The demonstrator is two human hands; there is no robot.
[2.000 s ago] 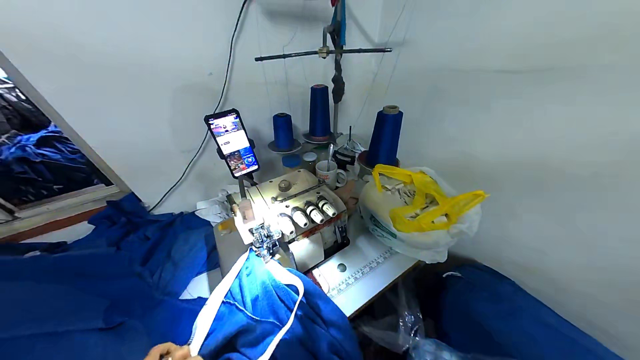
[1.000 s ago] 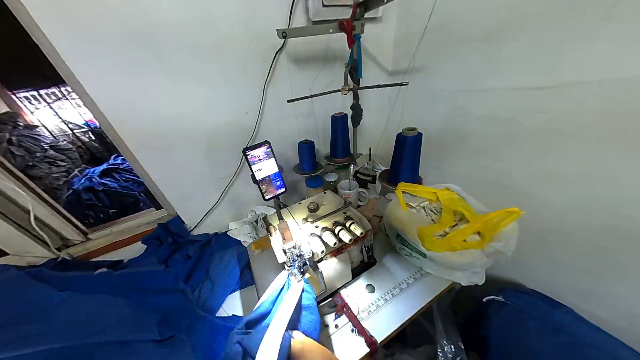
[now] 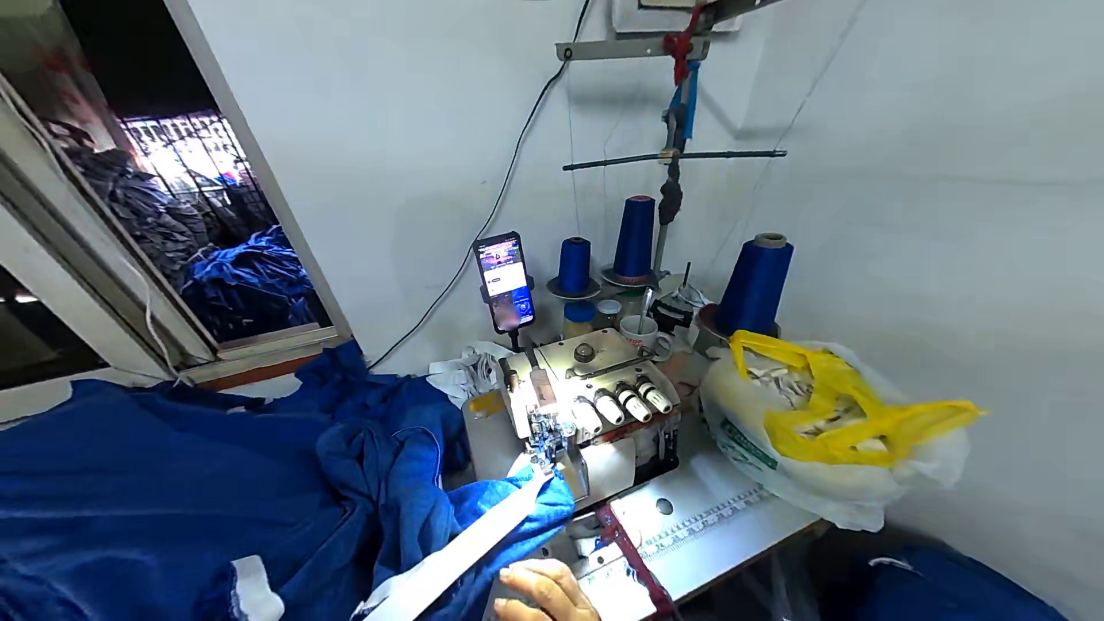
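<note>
An overlock sewing machine (image 3: 595,388) stands on the table, its lamp lighting the presser foot (image 3: 548,435). Blue fabric (image 3: 517,500) and a white fabric strip (image 3: 466,552) run up to the foot, the strip lying straight over the blue. My right hand (image 3: 548,591) is at the bottom edge with curled fingers, beside the blue fabric's right side; whether it grips the fabric cannot be seen. My left hand is out of view. More blue fabric (image 3: 172,483) lies heaped at the left. A dark red strap (image 3: 634,556) crosses the table's front edge.
A phone (image 3: 506,280) on a holder rises behind the machine. Blue thread cones (image 3: 755,285), a mug (image 3: 638,332) and jars stand at the back. A white plastic bag with yellow handles (image 3: 828,431) sits right of the machine. A window opening is at the left.
The white strip, looped and slack two seconds ago, now lies straight. The hand seen at the lower left then is gone; my right hand is now right of the strip. The view has shifted left.
</note>
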